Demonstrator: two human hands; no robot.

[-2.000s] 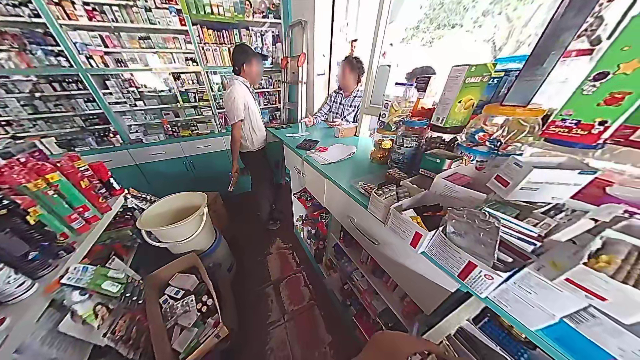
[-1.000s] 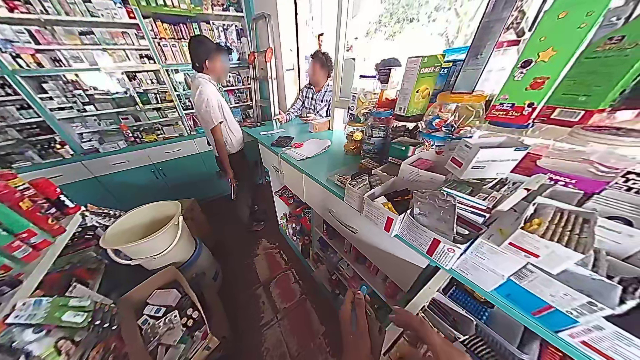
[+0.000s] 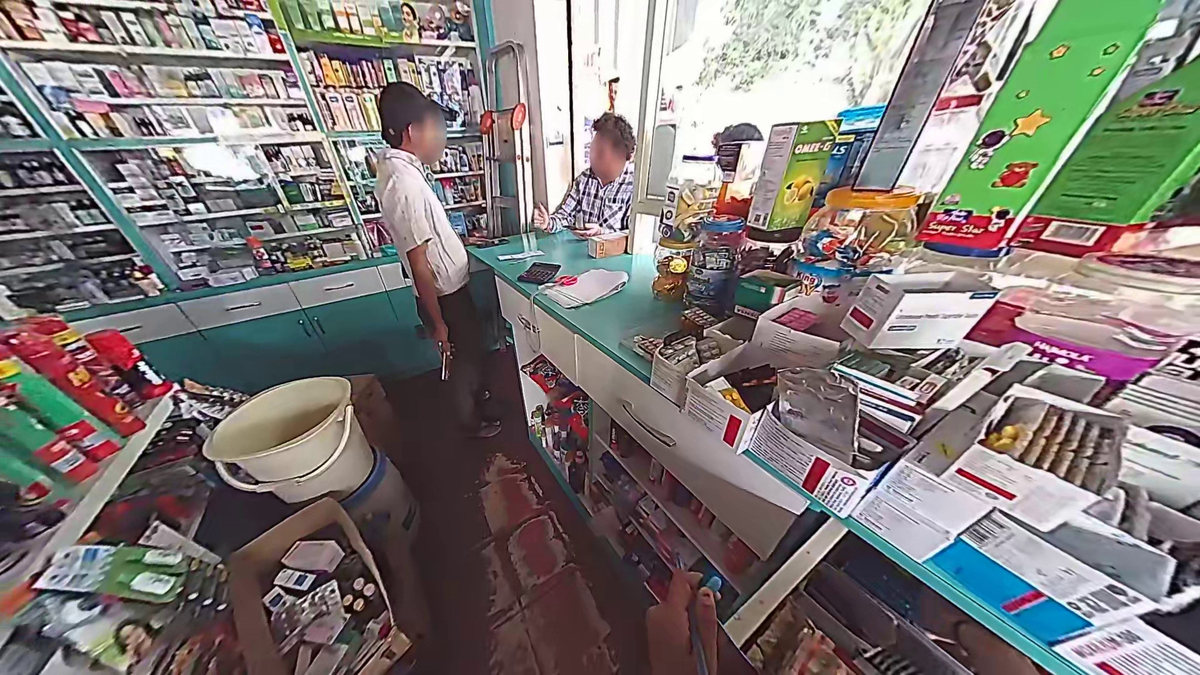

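At the bottom edge, right of centre, my left hand (image 3: 682,626) is closed around a slim object with a blue end (image 3: 714,584), possibly a pen. The hand is low beside the open shelves under the teal-topped counter (image 3: 600,321). My right hand is out of view. Opened medicine cartons crowd the near counter, among them a white carton (image 3: 808,459) with a silver blister pack (image 3: 817,410) on it and a carton packed with blister strips (image 3: 1055,441).
A cream bucket (image 3: 281,431) stands on a blue drum, near a cardboard box (image 3: 253,600) of loose medicine packs. A person in a white shirt (image 3: 422,220) stands in the aisle; another in a checked shirt (image 3: 600,202) is across the counter. Plastic jars (image 3: 717,262) line the counter.
My left hand remains low in view with the blue-ended object. My right hand, seen beside it one second ago, has left the view. The camera view has shifted since the earliest frame.
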